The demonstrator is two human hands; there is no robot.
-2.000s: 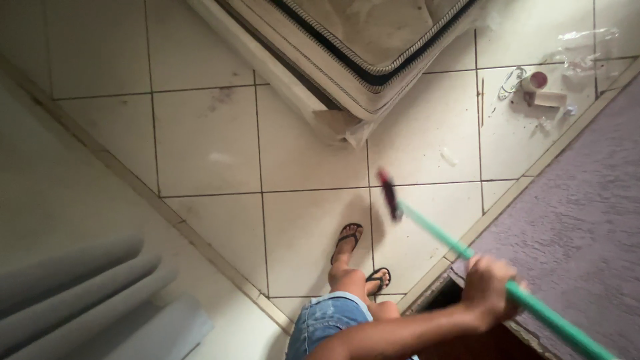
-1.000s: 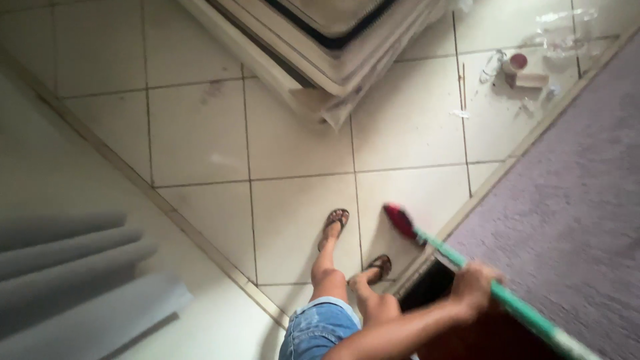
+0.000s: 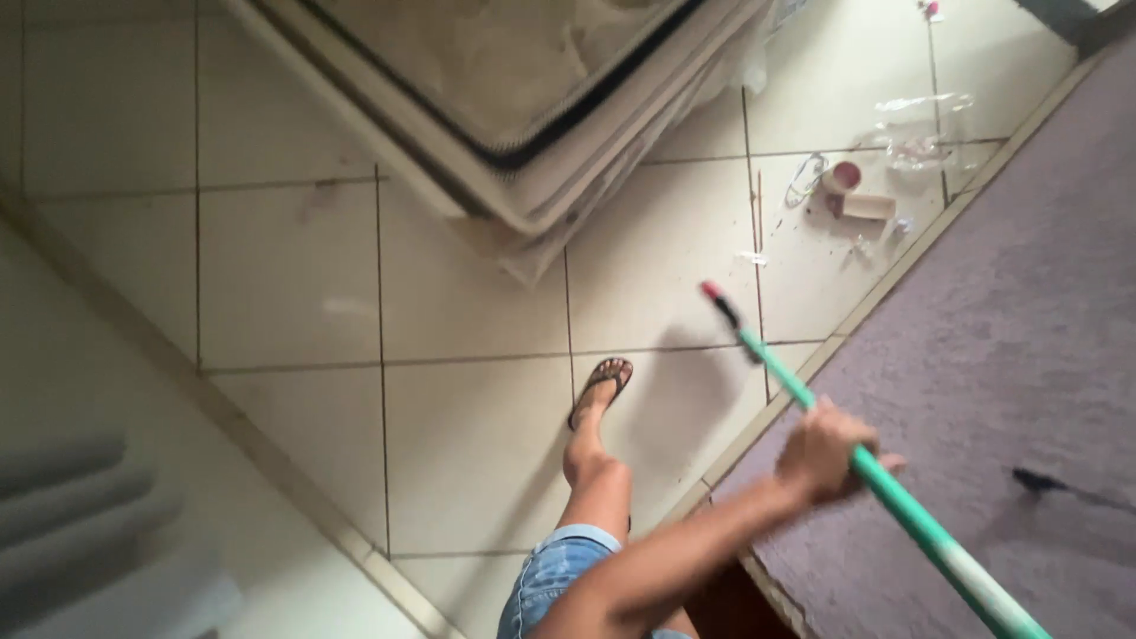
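My left hand (image 3: pixel 825 451) grips the green handle of a broom (image 3: pixel 910 506), its arm reaching across from the bottom middle. The handle runs down to the lower right corner. At its far end the blurred red and black head (image 3: pixel 723 303) appears raised off the tiles, with a soft shadow on the floor below it. A loose cord (image 3: pixel 806 179), two small cylindrical items (image 3: pixel 841 177) (image 3: pixel 868 207), possibly cups or tubes, and crumpled clear plastic (image 3: pixel 919 133) lie beyond the head. My right hand is out of view.
A mattress corner (image 3: pixel 568 191) with clear plastic around it juts in from the top. A purple textured wall (image 3: pixel 1003 293) rises on the right, with a black cable (image 3: pixel 1043 481) against it. Blurred grey rolls (image 3: pixel 71 497) are at the lower left. A sandalled foot (image 3: pixel 603 390) stands on the tiles.
The broom head has swung away from near my feet, toward the small litter. My left hand keeps its hold on the handle. The second foot, seen earlier, is now mostly hidden.
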